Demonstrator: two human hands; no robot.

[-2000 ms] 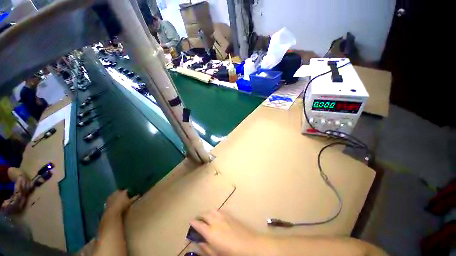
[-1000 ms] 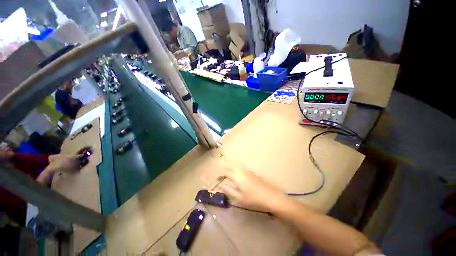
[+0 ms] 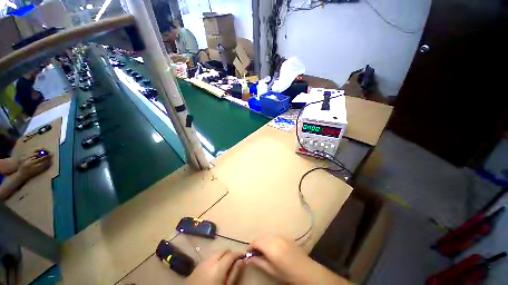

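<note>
Two black rounded units lie on the brown cardboard. One unit lies crosswise, with a thin dark cord running right towards my hands. The other unit lies tilted nearer me, with a yellow mark. My left hand and my right hand meet at the bottom centre, pinching a small connector between them. The grey supply lead curves down from the white power supply to my right hand. Fingers hide whether the connector is joined to the lead.
A green conveyor belt with spaced black units runs away at left. A pale frame post stands at the cardboard's edge. A blue bin is beyond. Another person's hands hold a unit at far left. Red extinguishers are at right.
Both units now lie released on the cardboard. My left hand has come in beside my right, and both pinch the connector. The camera view has shifted, so the power supply appears further left.
</note>
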